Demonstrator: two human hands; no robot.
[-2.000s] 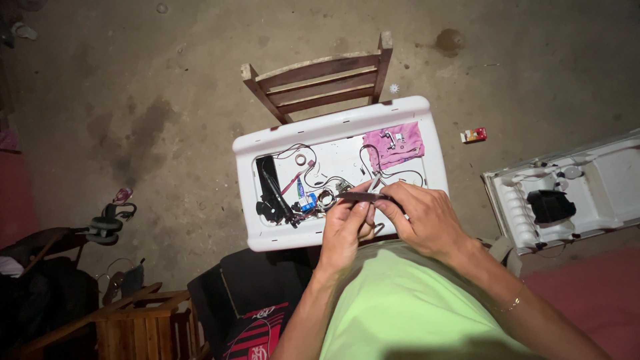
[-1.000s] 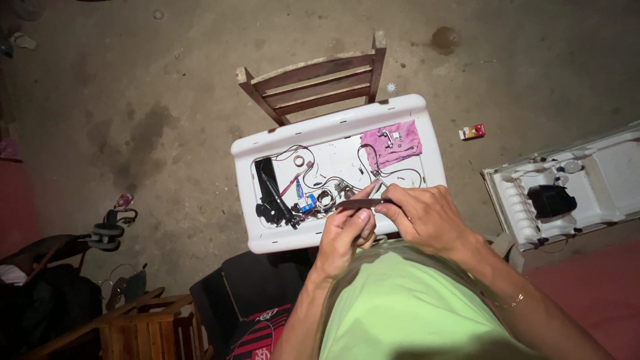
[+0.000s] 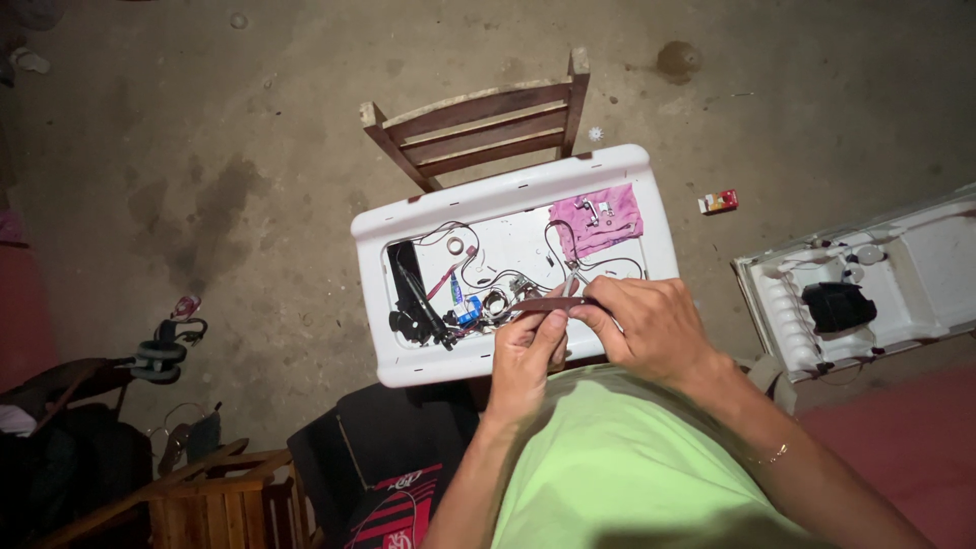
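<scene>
Over the near edge of a white plastic panel, both hands meet at a dark reddish-brown strip-like piece. My left hand pinches it from below with thumb and fingers. My right hand grips its right end, and a slim metal tool, perhaps tweezers or pliers, points up between the hands; which hand holds it is unclear. Thin black wires lie behind. Left of the hands are a roll of tape, a blue item and black parts. Metal parts rest on a pink cloth.
A wooden chair stands behind the panel. To the right, a small red-and-yellow box lies on the floor near a white molded panel holding a black part. A dark seat and wooden furniture stand at lower left.
</scene>
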